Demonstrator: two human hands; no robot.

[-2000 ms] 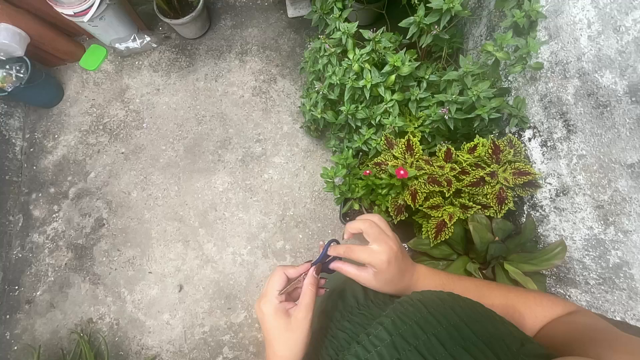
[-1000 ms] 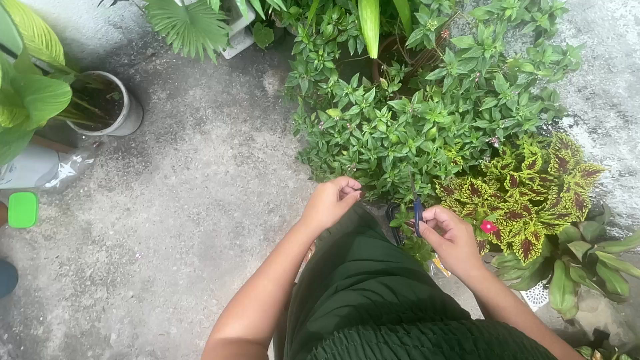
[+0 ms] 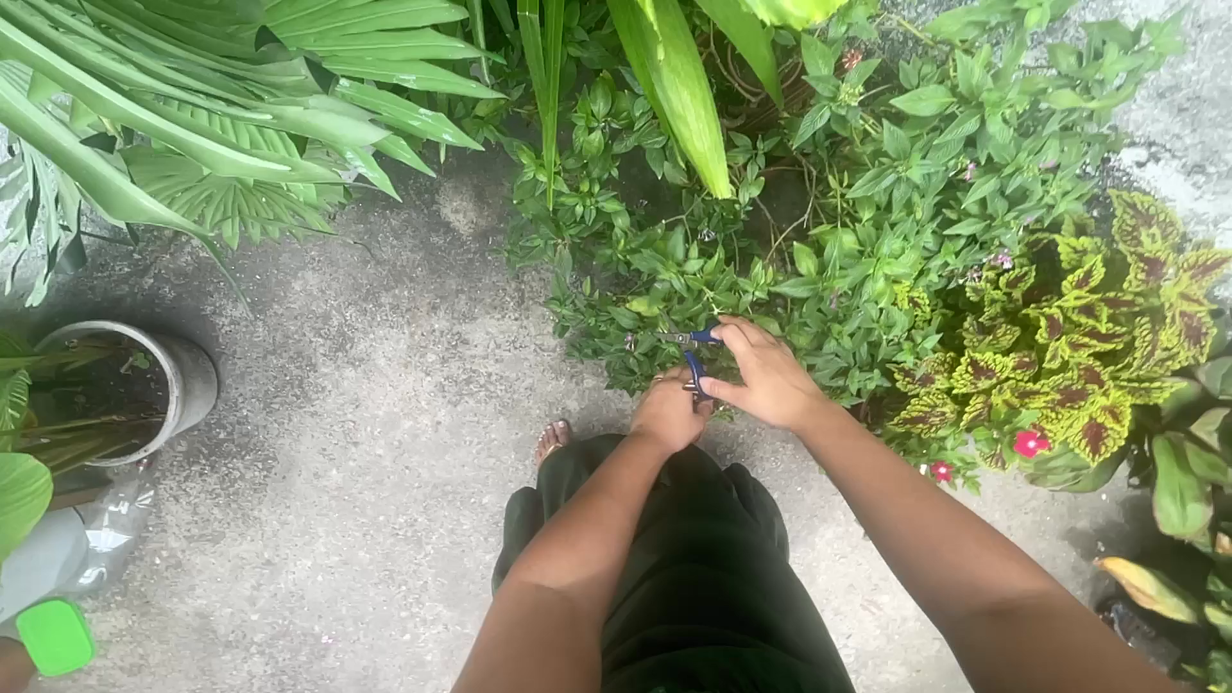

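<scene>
My right hand [image 3: 770,377] holds a pair of blue-handled scissors [image 3: 695,364], with the thumb at one handle and fingers at the other. The handles are spread and the blades point left into the edge of a leafy green bush [image 3: 635,279]. Just below the scissors is my left hand [image 3: 666,409], its fingers curled and partly hidden by the scissors; whether it grips anything cannot be told. To the right of my right hand grows a yellow-green and dark red coleus [image 3: 1078,356], with a pink-red flower [image 3: 1030,443] below it.
Large fan-shaped leaves [image 3: 241,106] hang over the upper left. A round grey plant pot [image 3: 183,385] stands at the left edge, with a bright green plastic lid [image 3: 56,637] below. Long leaves [image 3: 664,87] droop from the top. My sandaled foot [image 3: 551,441] rests on the concrete ground [image 3: 366,481].
The view has shifted a lot along the plants. My hands, apart one second ago, are now close together at the bush. The scissors now point left into the leaves with their handles spread.
</scene>
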